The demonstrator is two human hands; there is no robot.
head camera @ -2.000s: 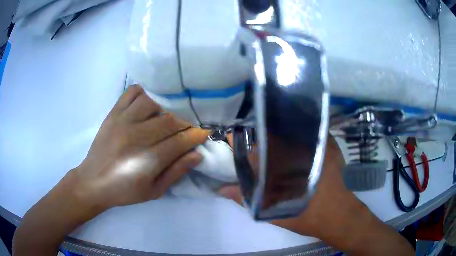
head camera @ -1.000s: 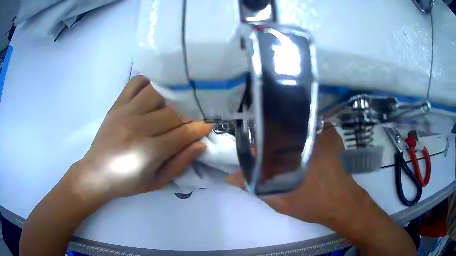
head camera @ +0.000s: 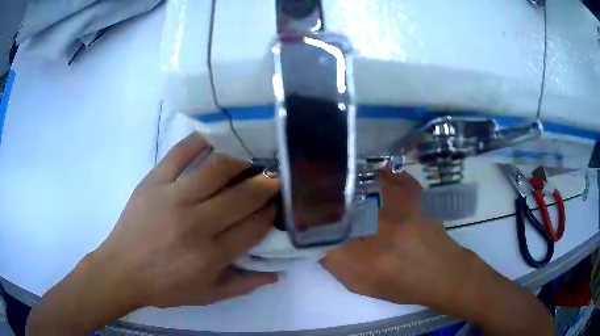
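A pale fabric piece (head camera: 275, 255) lies on the table at the needle area, mostly covered by my hands and the machine's shiny metal guard (head camera: 317, 141). My left hand (head camera: 191, 230) rests on the fabric's left part, palm down, with its fingertips close to the needle area. My right hand (head camera: 401, 246) is behind and to the right of the guard. Its fingertips are hidden, so its hold on the fabric cannot be told. The white sewing machine head (head camera: 421, 72) with a blue stripe fills the upper view.
Scissors (head camera: 539, 216) with one black and one red handle lie right of the machine. A ribbed grey tension dial (head camera: 449, 201) sticks out at the head's front. Pale folded fabric (head camera: 72, 29) lies at the far left of the table.
The view has shifted, so the machine and guard sit further left. My left hand is lower, with its thumb spread toward the near side. Less of the fabric shows between my hands.
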